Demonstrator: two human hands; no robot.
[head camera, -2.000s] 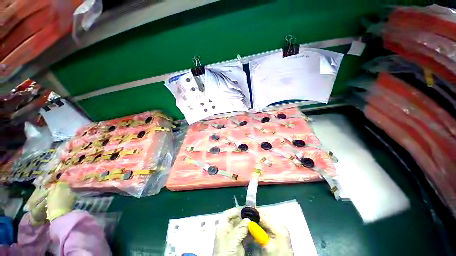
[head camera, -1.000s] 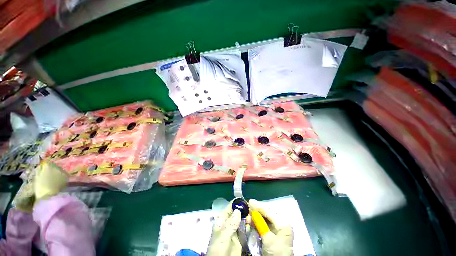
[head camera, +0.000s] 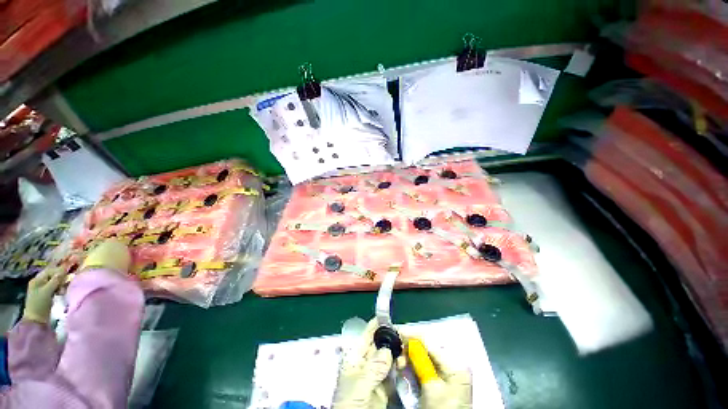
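A wristwatch (head camera: 388, 341) with a round dark dial and pale strap is held upright at the bottom centre, its strap end reaching up to the foam tray's front edge. My left hand (head camera: 364, 377), in a cream glove, grips the watch from the left. My right hand (head camera: 447, 387), also gloved, holds a yellow-handled tool (head camera: 421, 361) beside the dial; its tip cannot be made out. A white film sheet (head camera: 297, 364) with small grey shapes lies under my hands. A translucent round thing (head camera: 354, 327) shows by my left fingers.
A pink foam tray (head camera: 319, 279) of watches lies ahead; another, with gold-strapped watches (head camera: 209, 233), is at left. A neighbour's gloved hands (head camera: 109, 256) are there. White sheets (head camera: 587, 311) lie right, stacked foam trays (head camera: 662, 176) far right. Papers (head camera: 479, 112) hang behind.
The watch and yellow tool have stayed in my hands; the dial has tilted and sits slightly lower than a second ago. The neighbour's hand has moved right onto the left tray.
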